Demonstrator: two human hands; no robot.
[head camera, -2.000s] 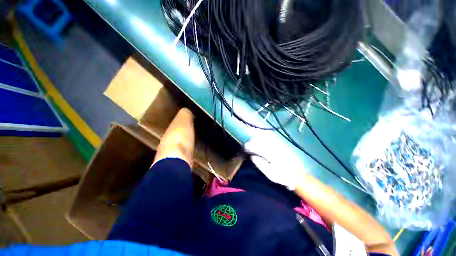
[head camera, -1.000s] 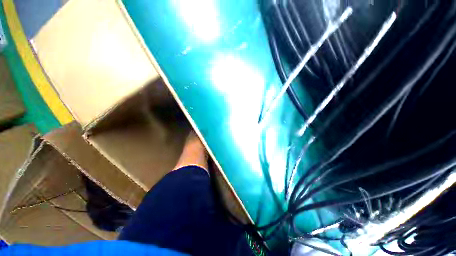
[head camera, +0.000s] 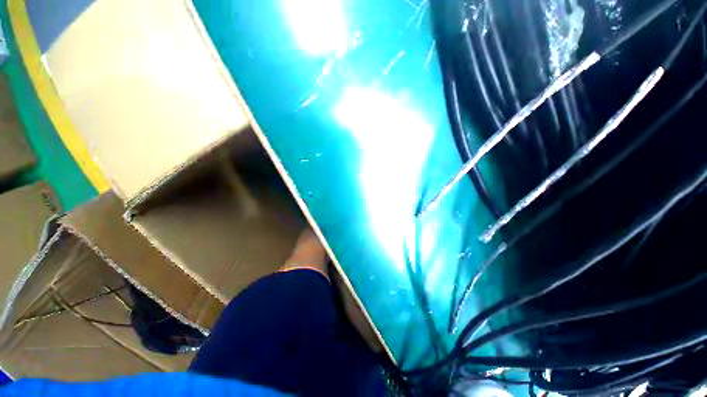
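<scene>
The thick black cable coil (head camera: 589, 178) fills the right side, on the green bench (head camera: 310, 116). Silver-white cable ends (head camera: 574, 155) stick out over its left side. Several black strands (head camera: 465, 353) run together near the bench's front edge at the bottom. My left hand (head camera: 310, 252) shows only as a bare wrist beyond a dark blue sleeve; its fingers are hidden below the bench edge, by the carton (head camera: 221, 236). A small white patch at the bottom edge may be the glove of my right hand (head camera: 477, 388); its fingers cannot be made out.
A pale carton flap (head camera: 147, 93) stands beside the bench edge. Another open carton (head camera: 77, 310) at the lower left holds some black cable (head camera: 159, 322). A yellow floor line (head camera: 58, 116) curves at the far left. Bright glare lies on the bench.
The view has moved in close to the bench and coil. My right forearm and the bag of small pieces have left the picture. Over the last second, the cable ends shifted slightly right and down.
</scene>
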